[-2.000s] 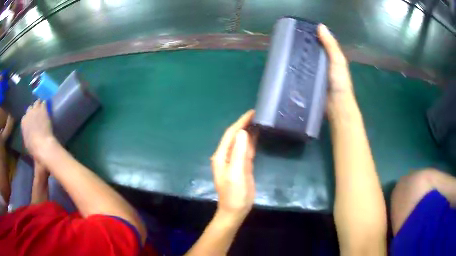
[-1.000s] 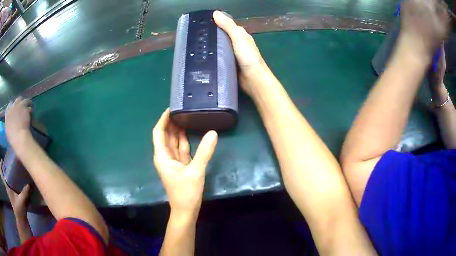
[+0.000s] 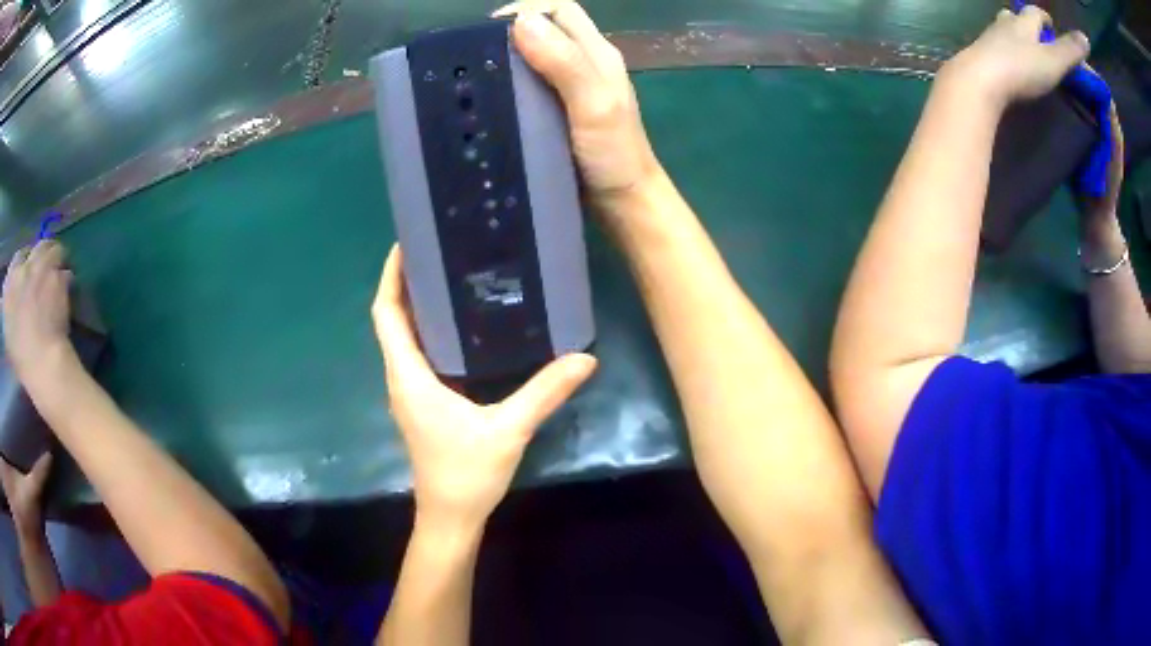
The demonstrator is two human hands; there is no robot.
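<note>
A grey loudspeaker unit [image 3: 562, 240] is held upright in front of me, above the green bench. Its black rear panel [image 3: 480, 177] faces me, with a column of small round controls and sockets, and white print [image 3: 495, 288] low down. My left hand [image 3: 454, 423] holds the lower end from below, thumb at the lower right corner and fingers along the left side. My right hand [image 3: 587, 107] grips the upper right side and top corner. The front grille is hidden.
A neighbour in red at the left has hands on a grey unit [image 3: 25, 410]. A neighbour in blue at the right holds a blue cloth [image 3: 1096, 133] at a dark unit [image 3: 1029, 177]. A worn brown strip [image 3: 757, 51] edges the green bench [image 3: 227, 303], with the conveyor beyond.
The loudspeaker has moved from right to left in view and now shows its rear panel squarely, its lower end tipped away from view. My left hand has closed around that end.
</note>
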